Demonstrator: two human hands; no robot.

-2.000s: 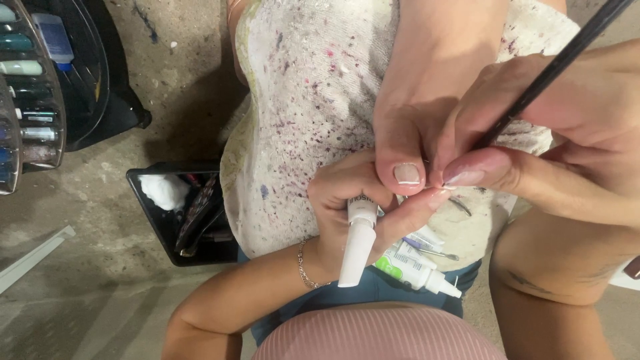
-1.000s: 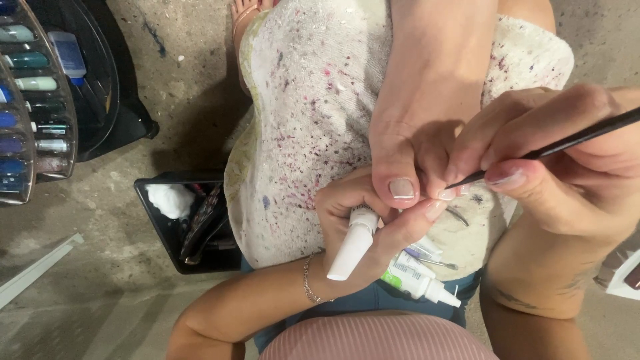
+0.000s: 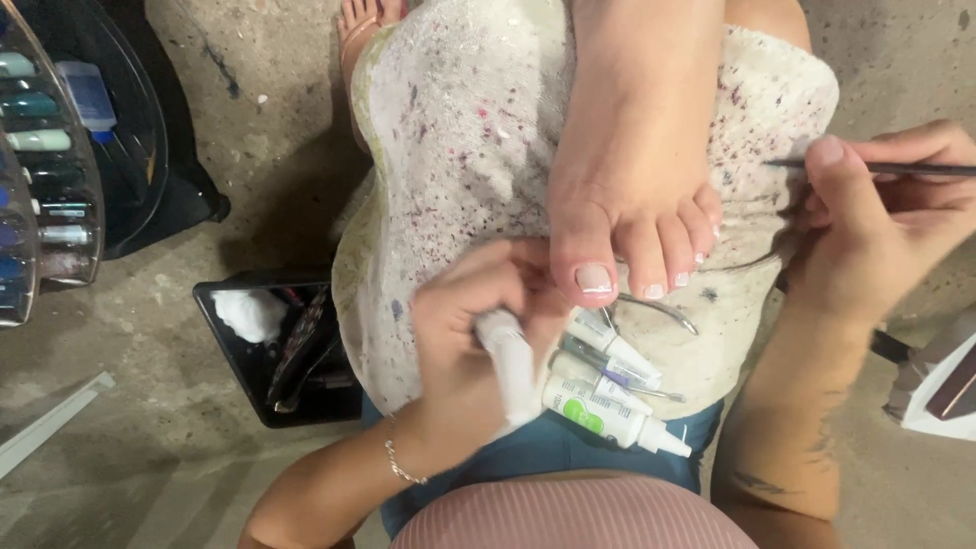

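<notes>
Another person's bare foot (image 3: 637, 152) rests on a stained white towel (image 3: 457, 137) over my lap, its toenails tipped white. My left hand (image 3: 488, 328), somewhat blurred, holds a white-capped nail polish bottle (image 3: 512, 366) beside the big toe. Right of the foot, my right hand (image 3: 862, 198) grips a thin dark brush (image 3: 907, 168), its tip apart from the toes and over the towel. Below the toes lie a white squeeze bottle (image 3: 602, 412), small white-capped bottles (image 3: 610, 343) and a curved metal tool (image 3: 663, 311).
A black tray (image 3: 252, 381) with white cotton (image 3: 250, 314) and dark tools is left of the towel. A clear rack of polish bottles (image 3: 57, 168) stands at upper left, near a blue-labelled bottle (image 3: 88, 99). A white box (image 3: 942, 389) is at the right edge.
My right hand has moved right with the brush, away from the toes it touched earlier. My left hand has drawn back from under the smaller toes, still holding the bottle.
</notes>
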